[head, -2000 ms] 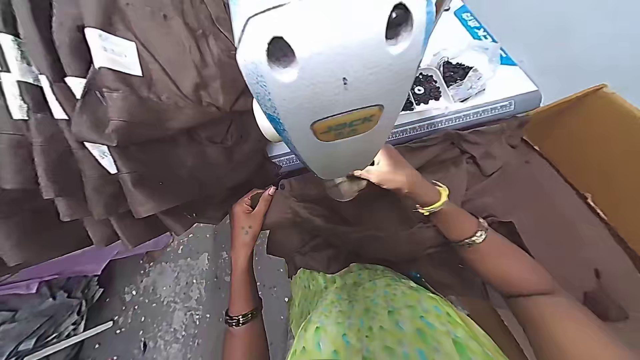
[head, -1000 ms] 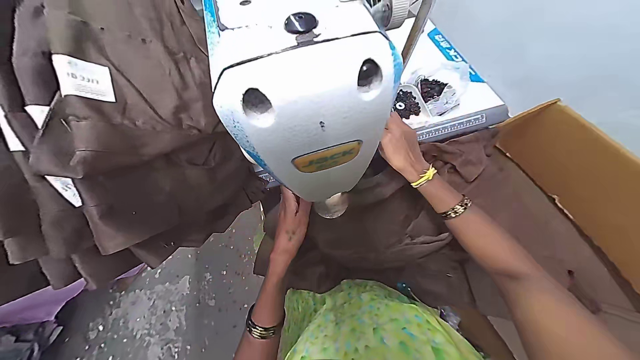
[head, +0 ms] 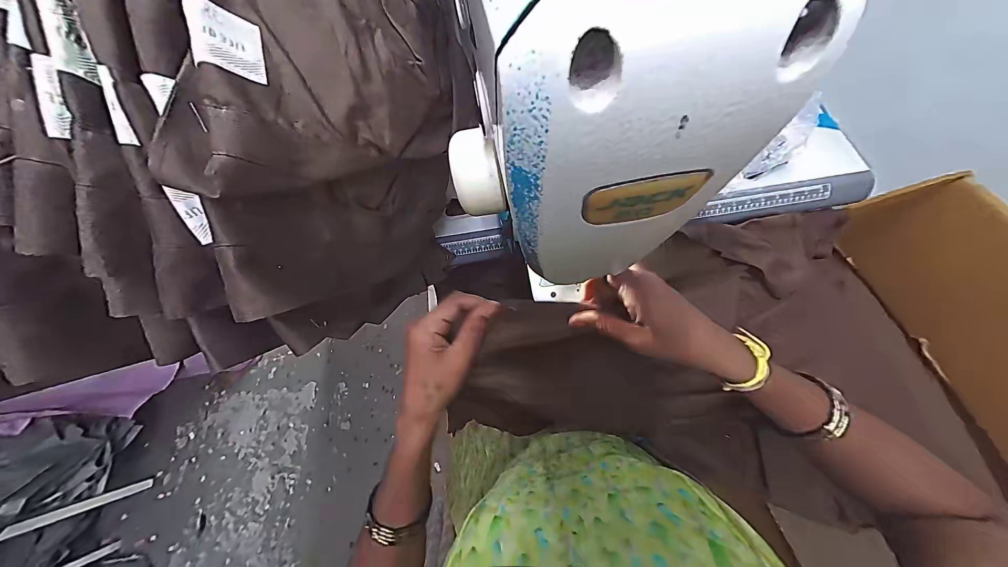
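A brown fabric garment piece [head: 583,370] lies across my lap and up to the head of a white Jack sewing machine [head: 630,118]. My left hand [head: 449,346] pinches the fabric's upper left edge between thumb and fingers, left of the machine head. Just below the head, my right hand [head: 646,315] is at the same upper edge; its fingertips are partly behind the machine, and whether they grip the cloth I cannot tell. Part of the metal needle plate [head: 557,291] shows between the hands. The needle itself is hidden.
Brown garment pieces with white labels [head: 315,157] hang in a stack at left. A cardboard box [head: 929,268] stands at right, beside more brown cloth. Behind the head is a clear plastic bag [head: 783,150] on the machine bed. Purple cloth [head: 102,390] and dark scraps lie lower left.
My left hand has come out from beside the machine head to the left, and the needle plate now shows. My right hand has moved in under the head. The view has shifted.
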